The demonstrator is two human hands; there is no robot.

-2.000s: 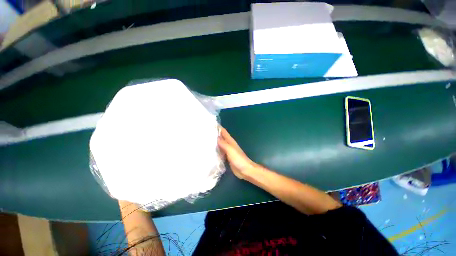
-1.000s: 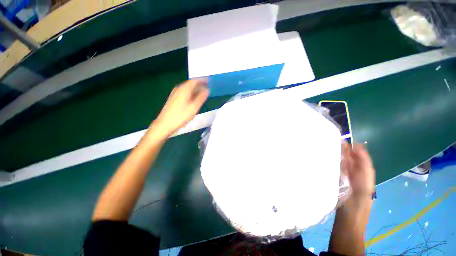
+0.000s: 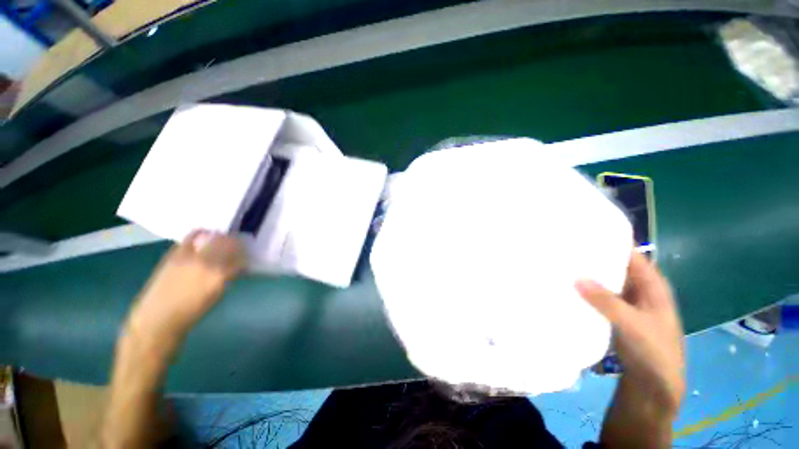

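The carton [image 3: 197,171] lies at the left across the near rail, its open end and white flap [image 3: 337,215] facing right. Something dark shows inside the opening. My left hand [image 3: 206,263] grips the carton's near edge; it is slightly blurred. The large white many-sided unit [image 3: 499,263] in a clear bag is in front of me, to the right of the flap. My right hand [image 3: 639,307] holds the unit's right edge, thumb on top and fingers mostly hidden beneath.
A smartphone [image 3: 635,206] lies on the green belt, partly covered by the unit. A bagged cream-white piece [image 3: 760,57] lies at the far right. Pale rails [image 3: 683,138] cross the belt. Brown cardboard [image 3: 83,416] stands at the lower left.
The carton has moved left and nearer and turned, so its opening now shows. My left hand has moved down and left with it. The bagged unit has shifted slightly; my right hand's thumb now lies on it.
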